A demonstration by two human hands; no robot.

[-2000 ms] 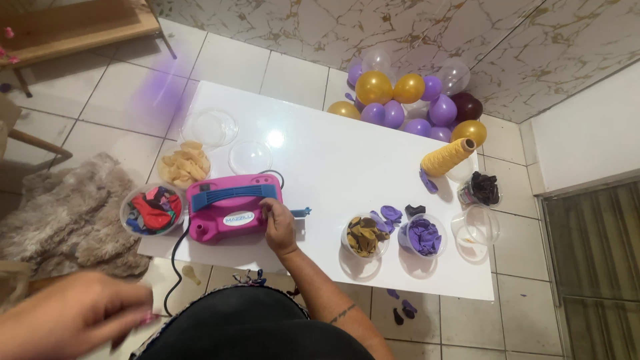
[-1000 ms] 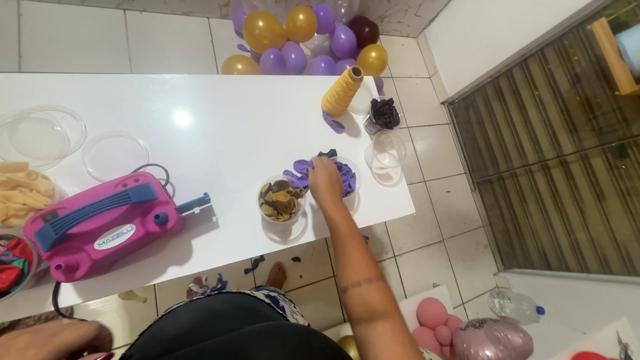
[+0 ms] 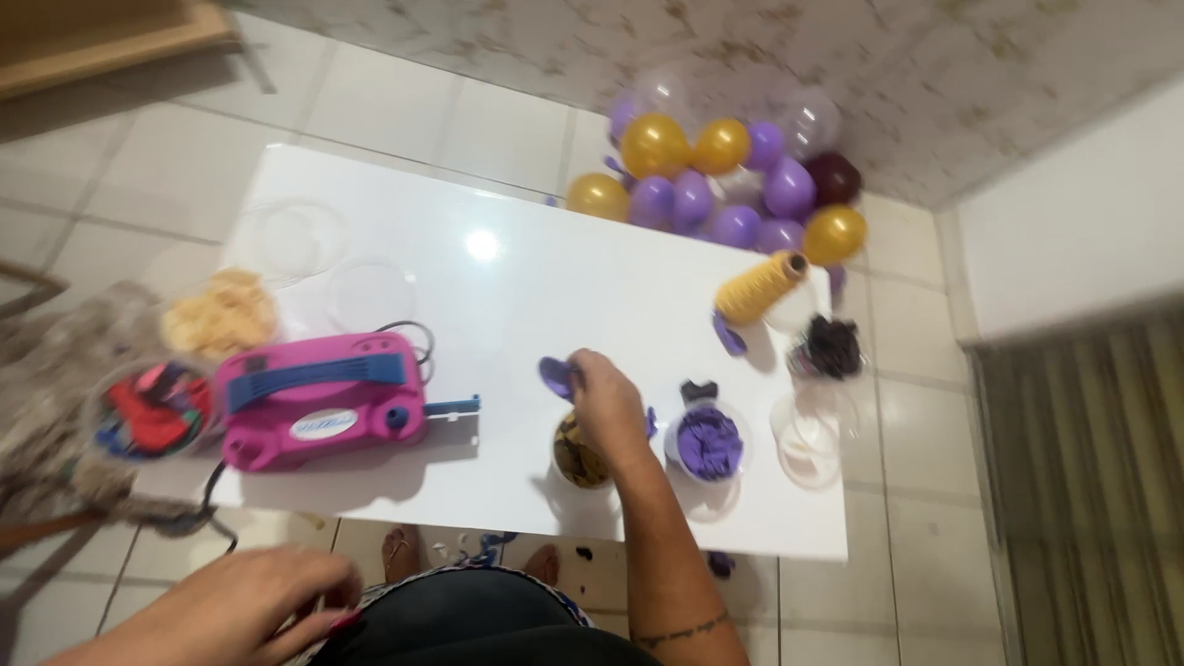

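My right hand point(image 3: 606, 398) grips a deflated purple balloon point(image 3: 557, 376) over the table, partly covering a cup of gold balloons point(image 3: 581, 453). To its right is a cup of purple balloons point(image 3: 709, 444), with a black balloon point(image 3: 698, 390) beside it. My left hand point(image 3: 277, 592) is low at the left, before my body, fingers curled; whether it holds anything is not visible. A pink electric balloon inflator point(image 3: 319, 402) with a blue handle stands on the table's left part. Left of it are tubs of cream balloons point(image 3: 222, 314) and mixed-colour balloons point(image 3: 153, 412).
The white table point(image 3: 518, 305) also bears a cone of yellow thread point(image 3: 760, 289), a container of black balloons point(image 3: 828, 347) and clear lids point(image 3: 809, 439). Inflated gold, purple, clear and dark balloons point(image 3: 694, 199) lie on the floor by the wall. A fluffy rug point(image 3: 55, 398) lies at left.
My right hand first rested at the inflator, then reached to the purple balloons' cup; now it is left of that cup with a purple balloon. The view has swung right and back.
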